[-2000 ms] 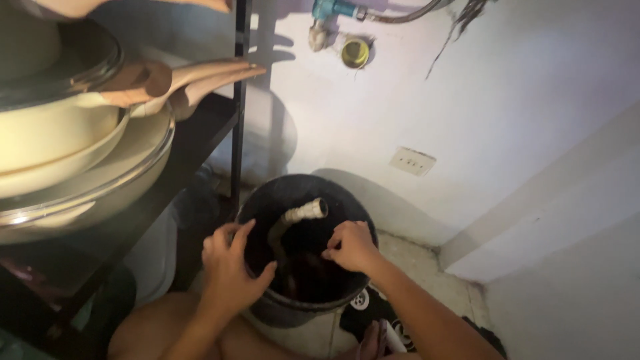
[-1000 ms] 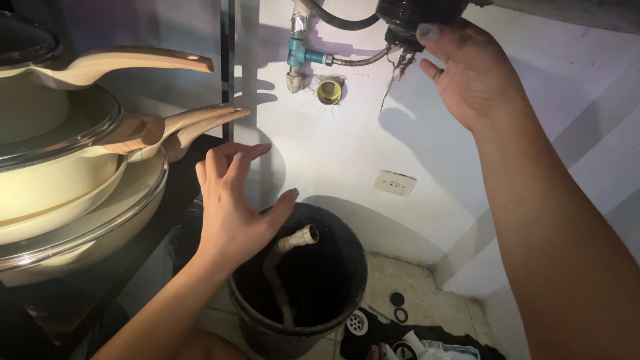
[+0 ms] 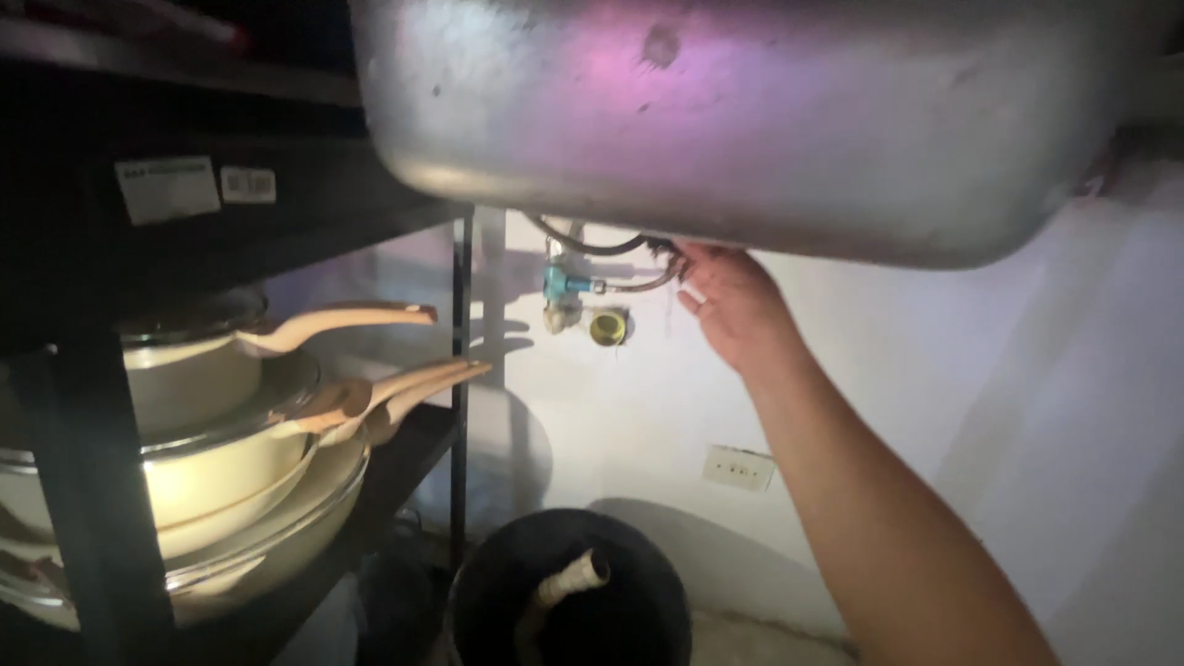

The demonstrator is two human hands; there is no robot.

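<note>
My right hand (image 3: 735, 301) reaches up under a stainless steel sink basin (image 3: 721, 120), its fingertips at a dark fitting (image 3: 661, 245) on the underside that is mostly hidden by the basin and the hand. Whether the fingers grip it cannot be told. Behind, a teal angle valve (image 3: 566, 285) on the wall joins a flexible hose (image 3: 643, 285). Beside the valve is a yellow-rimmed pipe opening (image 3: 608, 326). Below stands a black bucket (image 3: 647, 555) with a pale corrugated drain hose (image 3: 573, 575) inside, its end pointing up. My left hand is out of view.
At the left, a black metal shelf rack (image 3: 102, 481) holds stacked cream pans (image 3: 231, 481) whose wooden handles (image 3: 398, 388) stick out towards the valve. A wall outlet (image 3: 738, 469) sits on the white wall right of the bucket. The basin's lower edge hangs low overhead.
My right hand has risen from the bucket to the sink's underside. My left hand, over the bucket before, has left the view. The view has tilted up, bringing in the basin.
</note>
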